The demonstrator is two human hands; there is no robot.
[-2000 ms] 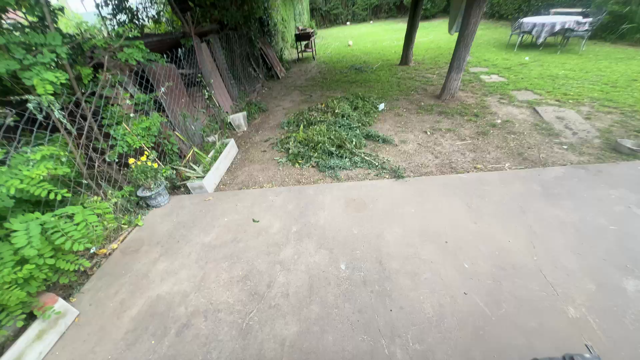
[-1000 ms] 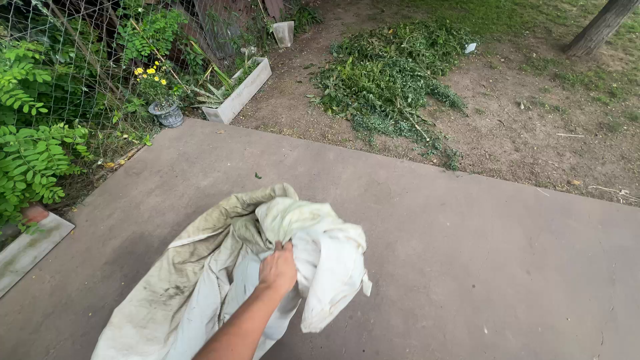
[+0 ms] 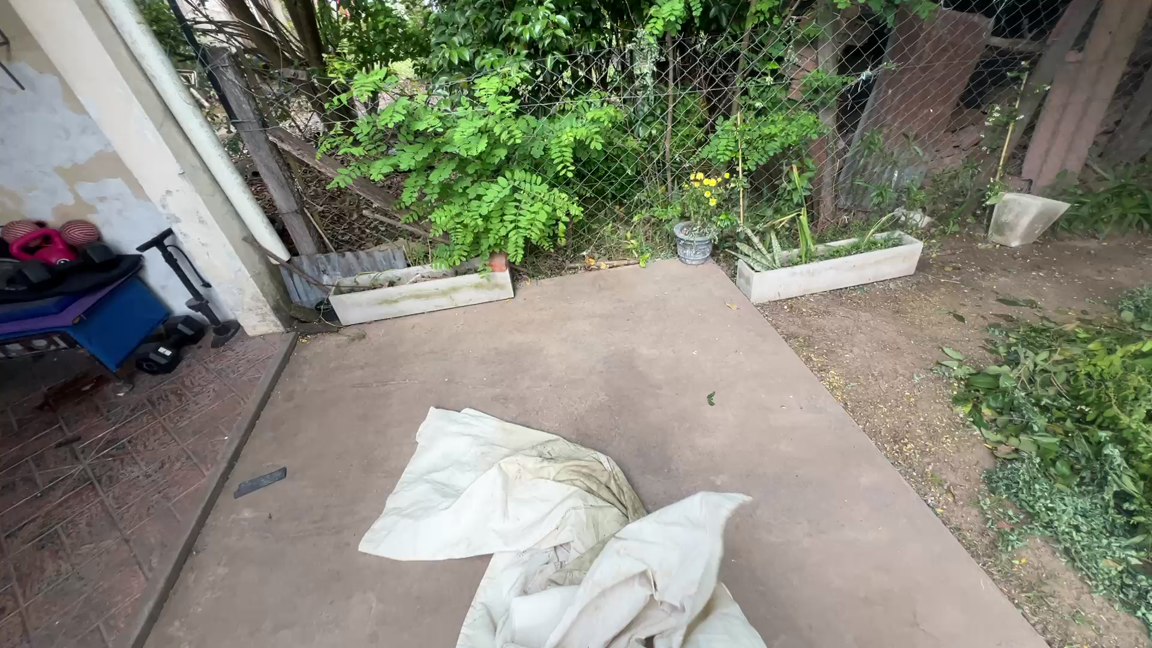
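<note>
A large off-white cloth (image 3: 504,504), stained olive-brown in places, lies crumpled at the bottom middle of the head view, over the concrete slab (image 3: 378,396). One raised fold of it points up and right, and its lower part runs out of the frame. Neither of my hands shows, so whether one holds the cloth beneath the frame's edge cannot be told.
Two long planters (image 3: 423,299) (image 3: 832,267) and a flower pot (image 3: 693,245) stand at the slab's far edge before a wire fence. Cut branches (image 3: 1071,405) lie on dirt at right. Dumbbells (image 3: 160,356) sit on the tiled floor at left, beyond a raised edge (image 3: 216,486).
One second ago a hand gripped the bunched cloth; now the cloth is spread wider, low in view, and no hand shows. The view has swung left.
</note>
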